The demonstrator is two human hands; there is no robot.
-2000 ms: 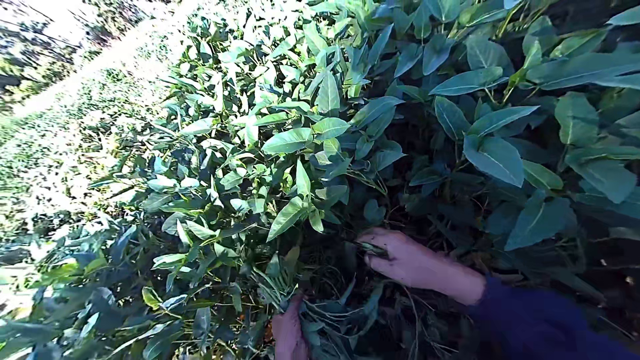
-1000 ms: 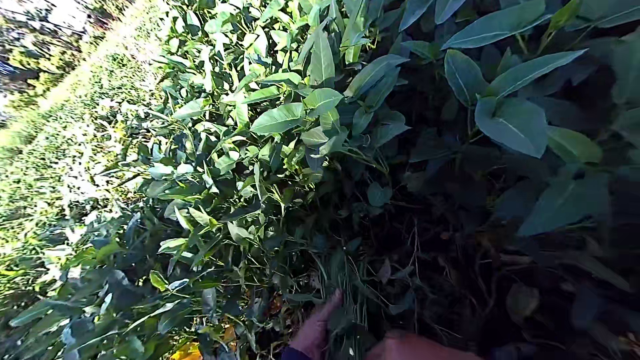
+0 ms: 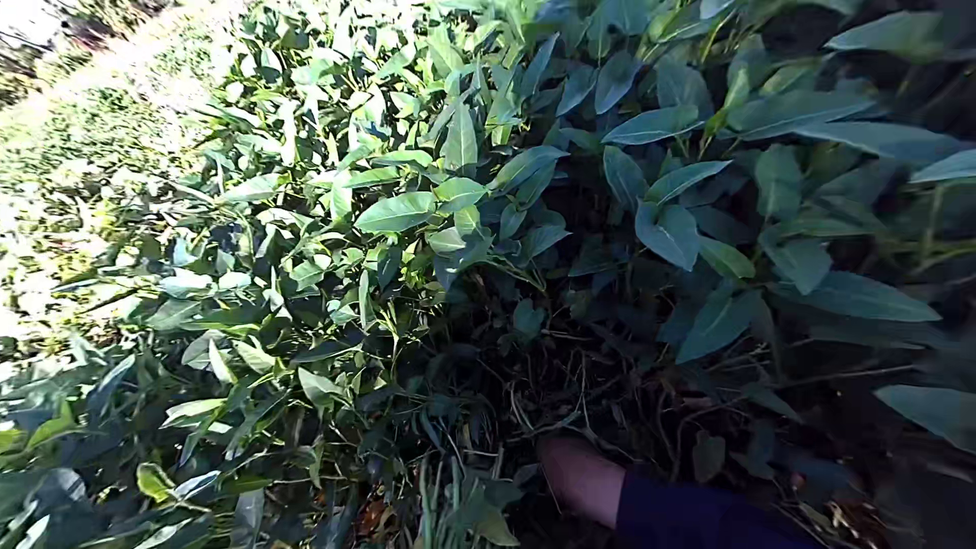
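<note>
My right hand (image 3: 581, 474), with a dark blue sleeve (image 3: 698, 515) behind it, reaches from the lower right into the shaded base of the leafy plants. Its fingers are lost in shadow among thin stems, so what they touch cannot be told. Just left of it, at the bottom edge, lies a bundle of long green stems (image 3: 442, 499) with some leaves. My left hand is out of sight. Pointed green leaves (image 3: 396, 212) rise in a dense mass above the hand.
Sunlit low foliage (image 3: 99, 152) spreads across the upper left. Larger shaded leaves (image 3: 854, 296) hang at the right. Bare tangled stems (image 3: 587, 396) and a few brown dry leaves (image 3: 865, 522) lie low near the hand.
My left hand, seen at the bottom in both earlier frames, has gone out of view. My right hand, at the bottom edge one second ago, now reaches in among the stems.
</note>
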